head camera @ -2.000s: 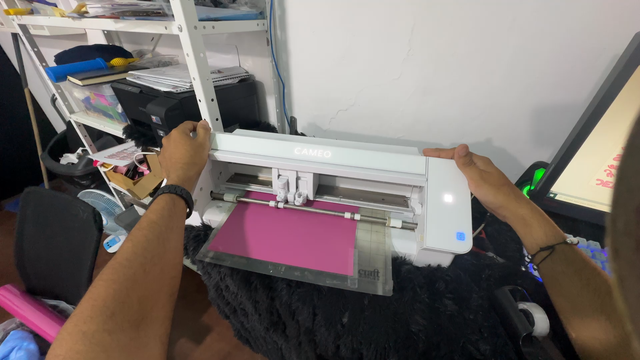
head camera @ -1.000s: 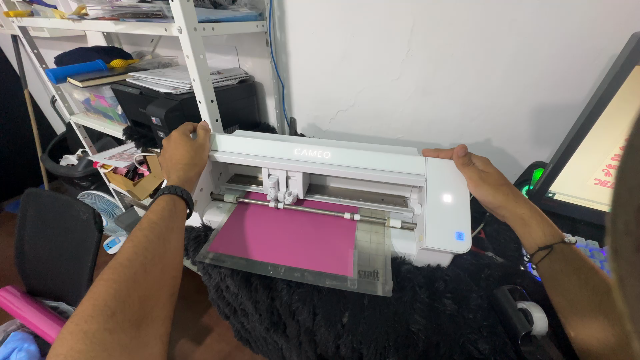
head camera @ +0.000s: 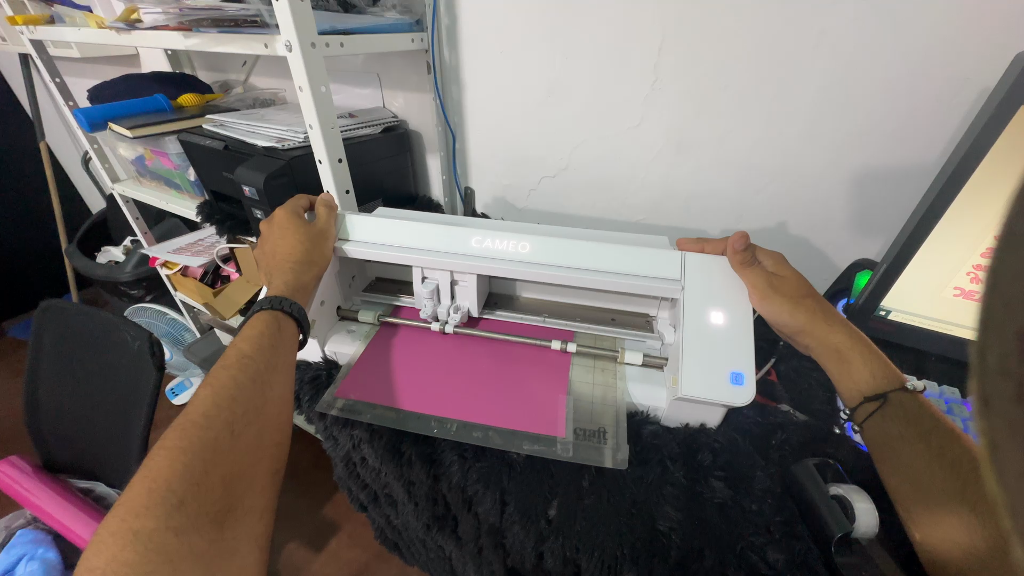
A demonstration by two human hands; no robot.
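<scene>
A white Cameo cutting machine (head camera: 512, 248) sits on a black furry cover, its front bay exposed. A magenta sheet (head camera: 464, 376) on a translucent gridded cutting mat (head camera: 598, 400) runs under the roller bar and sticks out at the front. The white tool carriage (head camera: 450, 296) is left of the bay's middle. My left hand (head camera: 300, 248) grips the machine's upper left corner, fingers curled. Against its right end lies my right hand (head camera: 772, 284), index finger stretched along the top rear edge and thumb raised; its other fingers are partly hidden.
A metal shelf (head camera: 316, 112) at left holds a black printer (head camera: 368, 164) and papers. At right are a monitor (head camera: 944, 240), a lit keyboard (head camera: 948, 400) and a tape dispenser (head camera: 836, 504). The black furry cover (head camera: 496, 512) hangs in front; a black chair (head camera: 92, 384) stands lower left.
The tool carriage has shifted a little to the left along its rail since the oldest frame. Both hands have stayed in place on the machine.
</scene>
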